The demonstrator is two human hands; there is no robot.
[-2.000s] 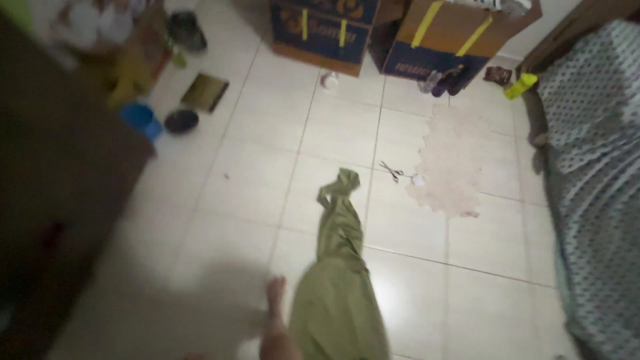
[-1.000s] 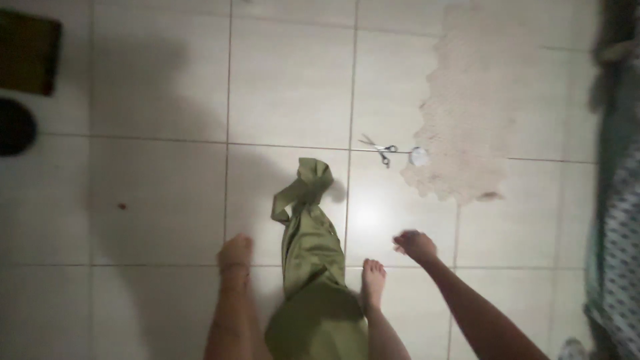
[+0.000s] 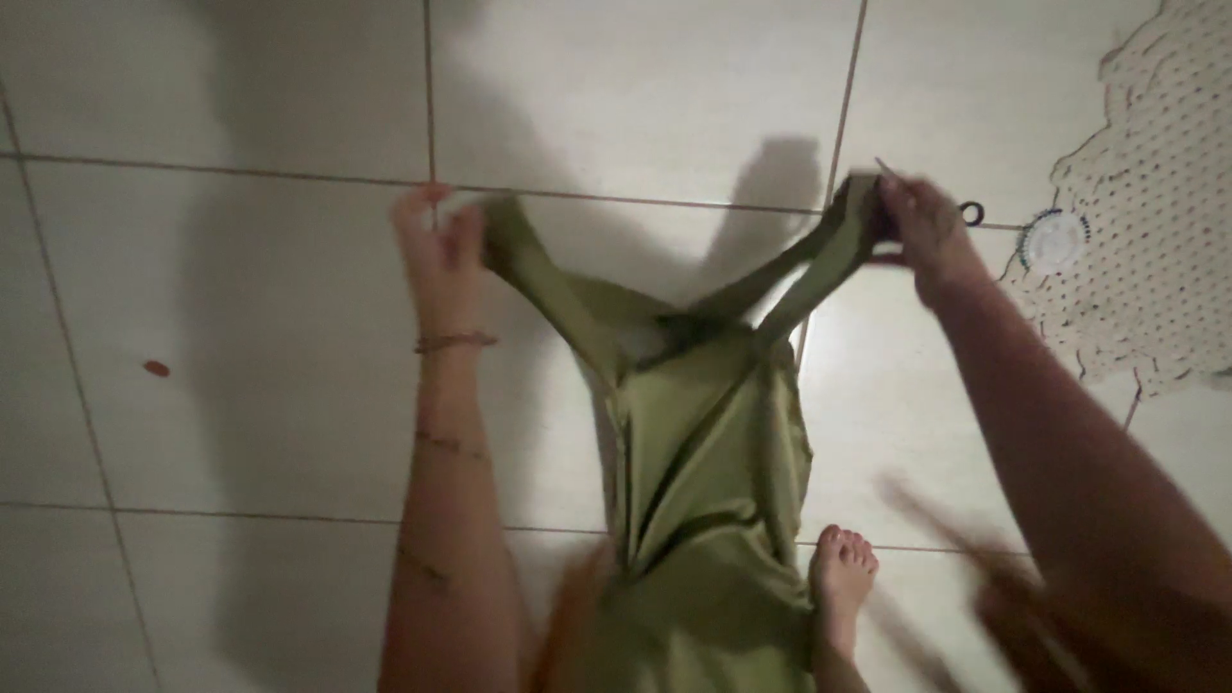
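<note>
A green satin-like garment with strap-like upper parts hangs in front of me, its lower part running out of view at the bottom. My left hand, slightly blurred, pinches the end of the left strap, with a thin bracelet on the wrist. The right strap is gripped in my right hand. Behind that hand lies a pair of scissors, mostly hidden; one dark finger ring shows beside it.
White floor tiles lie below. A round white pin wheel rests by a pale perforated, ragged-edged sheet at right. A small reddish-brown bit is on the floor at left. A bare foot stands beside the garment.
Both hands have come up to the garment's top and hold its straps spread apart; one second ago they were lower and apart from the straps. The view has moved closer to the floor.
</note>
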